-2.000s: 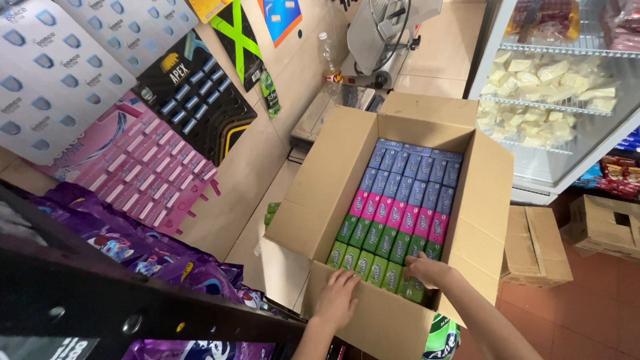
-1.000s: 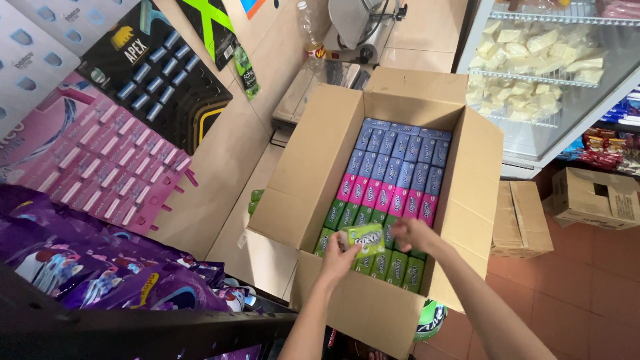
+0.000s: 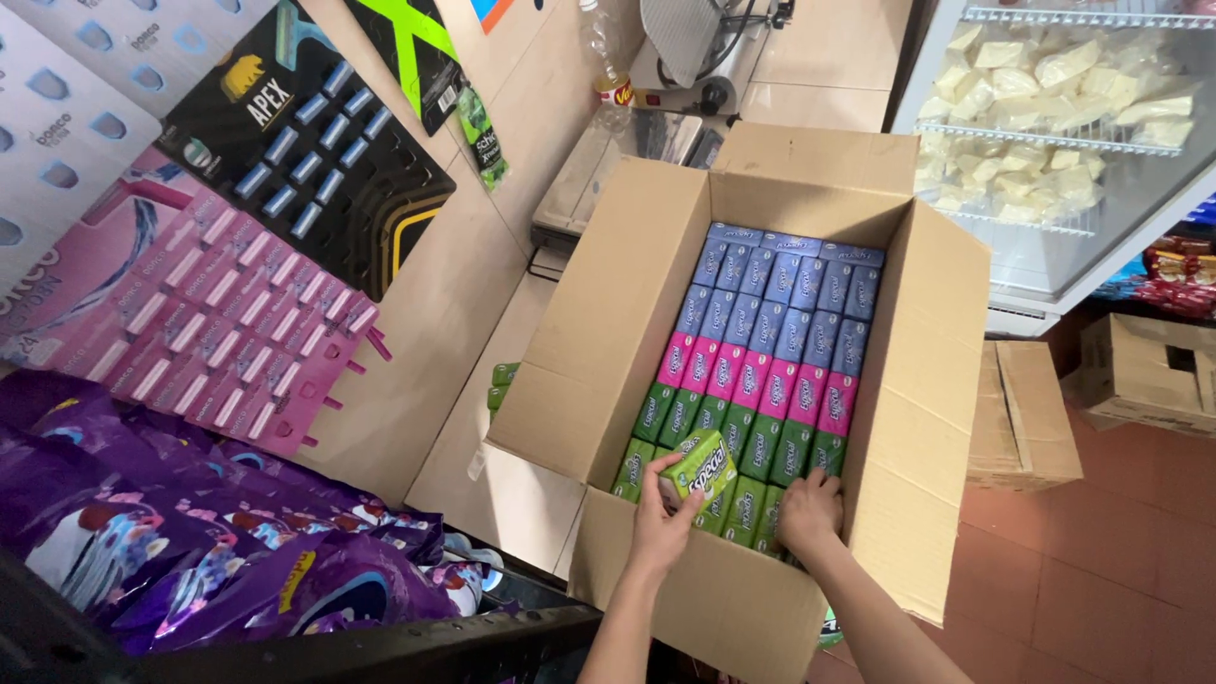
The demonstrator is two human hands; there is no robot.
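An open cardboard box (image 3: 570, 328) holds rows of wrapped soap bars: blue bars (image 3: 781, 275) at the far end, then pink bars (image 3: 750, 378), dark green bars (image 3: 762, 442) and light green bars (image 3: 746, 511) nearest me. My left hand (image 3: 665, 518) grips a light green soap bar (image 3: 701, 467), tilted above the near rows. My right hand (image 3: 810, 513) reaches into the near right corner, its fingers bent down on the green bars; whether they grip one is hidden.
Purple bags (image 3: 275, 560) lie at the lower left beside a black rack edge (image 3: 380, 646). Razor cards (image 3: 304, 142) line the left. A scale (image 3: 608, 171) and slicer (image 3: 684, 47) stand behind the box. A glass-door fridge (image 3: 1035, 256) and smaller cartons (image 3: 1026, 418) are at right.
Two seconds ago my left hand rested at the box's near edge without a bar; one second ago it held a light green one. My right hand has since moved from beside that bar into the near right corner.
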